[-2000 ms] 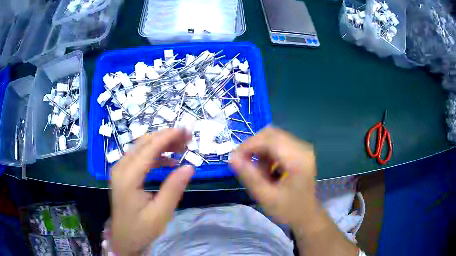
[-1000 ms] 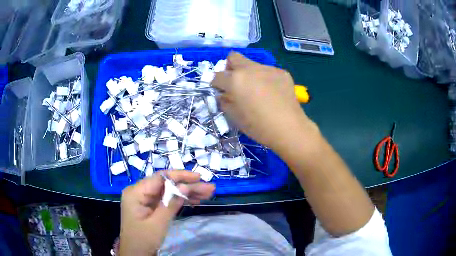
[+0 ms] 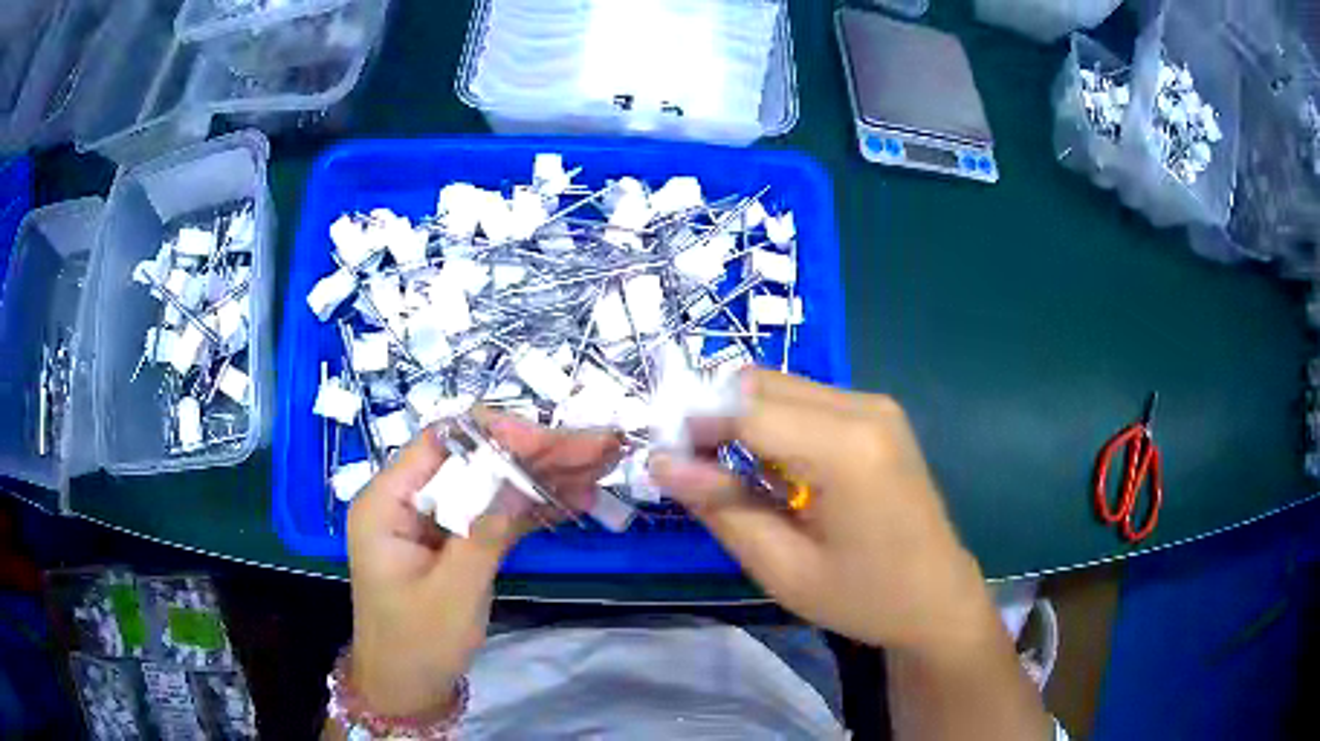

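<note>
The blue tray [image 3: 298, 434] is heaped with tagged metal pins [image 3: 434, 311], thin silver rods with white blocks. My left hand [image 3: 420, 536] is at the tray's front edge, holding a few tagged pins [image 3: 463, 489] between thumb and fingers, rods pointing right. My right hand [image 3: 832, 507] is just right of it, over the tray's front right part. It holds a blurred white tagged pin [image 3: 692, 405] at its fingertips, and small pliers [image 3: 789, 492] with a yellow-orange handle in the palm. The pliers' jaws are mostly hidden.
Clear boxes [image 3: 258, 362] stand left of the tray, one with tagged pins. A clear box of white pieces [image 3: 630, 65] and a silver scale [image 3: 919, 87] are behind. Red scissors [image 3: 1129, 478] lie right. Clear containers and bags [image 3: 1216, 203] are far right. Packed parts [image 3: 152, 637] are at lower left.
My right hand has come back from the tray's upper right to beside my left hand, with a white tagged pin at its fingertips. My left hand's bunch is turned more into view.
</note>
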